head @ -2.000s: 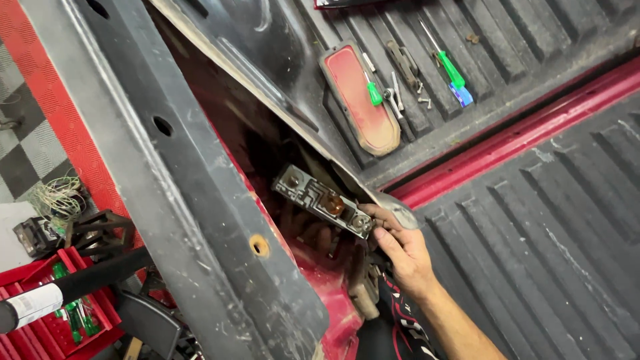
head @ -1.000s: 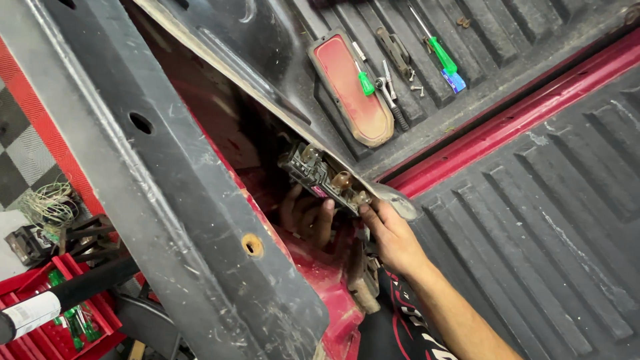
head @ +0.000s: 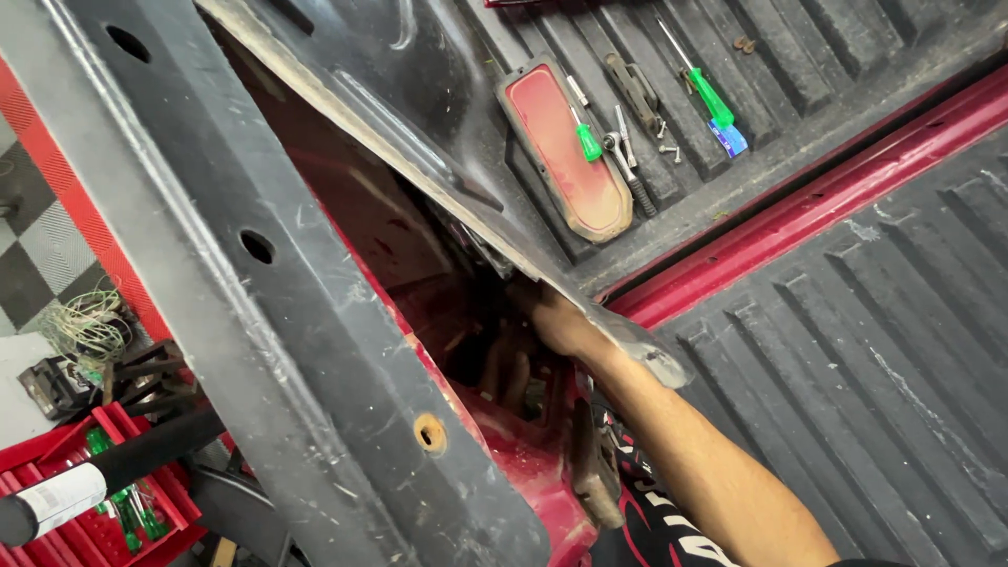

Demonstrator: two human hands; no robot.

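My right hand point(head: 559, 319) reaches under the edge of the black truck bed liner point(head: 441, 185), into the dark cavity beside the red body panel point(head: 535, 472). Its fingers are lost in shadow, so what they hold cannot be told. Lower in the same cavity, the fingers of my left hand point(head: 508, 370) show dimly, partly curled, and their grip is unclear. Something faint and ribbed point(head: 476, 244) lies in the shadow above the right hand, under the liner edge; it may be the bulb holder board seen earlier.
On the ribbed liner lie a red-faced lamp lens point(head: 555, 157), a small green screwdriver point(head: 587, 142), a ratchet point(head: 622, 157), a larger green screwdriver point(head: 713, 98), a metal latch part point(head: 634, 90) and screws point(head: 669, 151). A red tool tray point(head: 165, 492) stands lower left.
My right hand has moved deeper into the cavity, under the liner edge. The bulb holder board, held in plain sight in the earlier frames, is no longer clearly visible.
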